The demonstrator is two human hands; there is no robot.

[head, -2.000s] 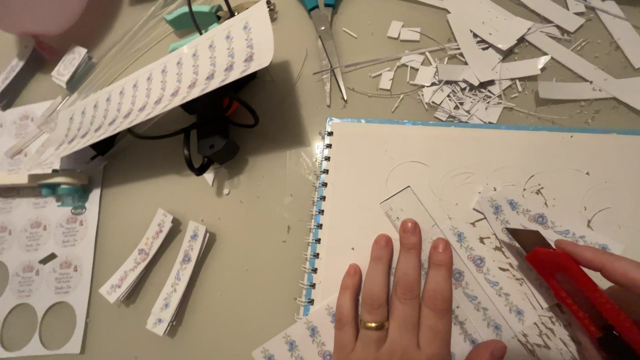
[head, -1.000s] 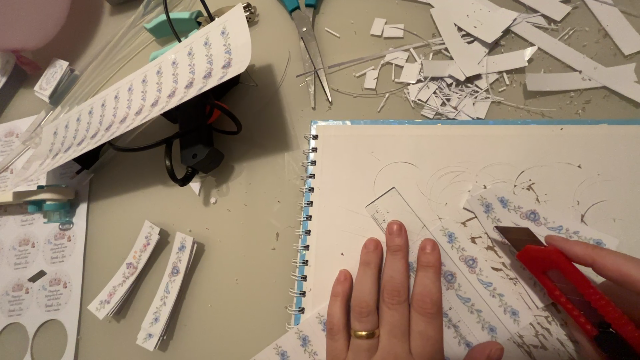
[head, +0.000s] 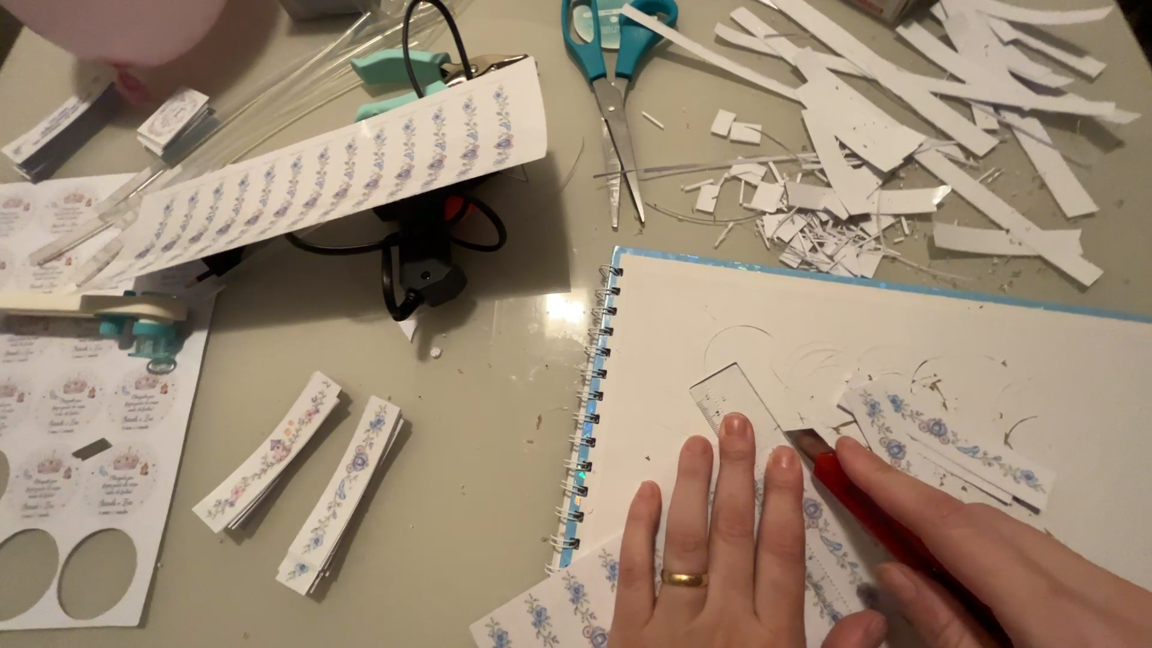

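My left hand (head: 720, 549) lies flat with fingers apart, pressing a clear plastic ruler (head: 733, 391) onto a sheet printed with blue flower borders (head: 540, 607). A ring sits on one finger. My right hand (head: 963, 540) is shut on a red utility knife (head: 864, 513), its blade tip at the ruler's right edge, close to my left fingertips. Beneath them is a spiral-bound pad (head: 666, 306) with a blue edge, its page marked by curved cuts. Cut pieces of flowered paper (head: 954, 441) lie on the pad, right of the knife.
Two stacks of flowered strips (head: 270, 450) lie left of the pad. Teal-handled scissors (head: 616, 108) and white paper scraps (head: 864, 135) are beyond it. A curved printed sheet (head: 342, 171) rests over black cables (head: 427, 270). A sheet of round labels (head: 117, 432) is at far left.
My right hand has brought the knife left from over the loose flowered pieces to the ruler's edge. My left hand stays on the ruler.
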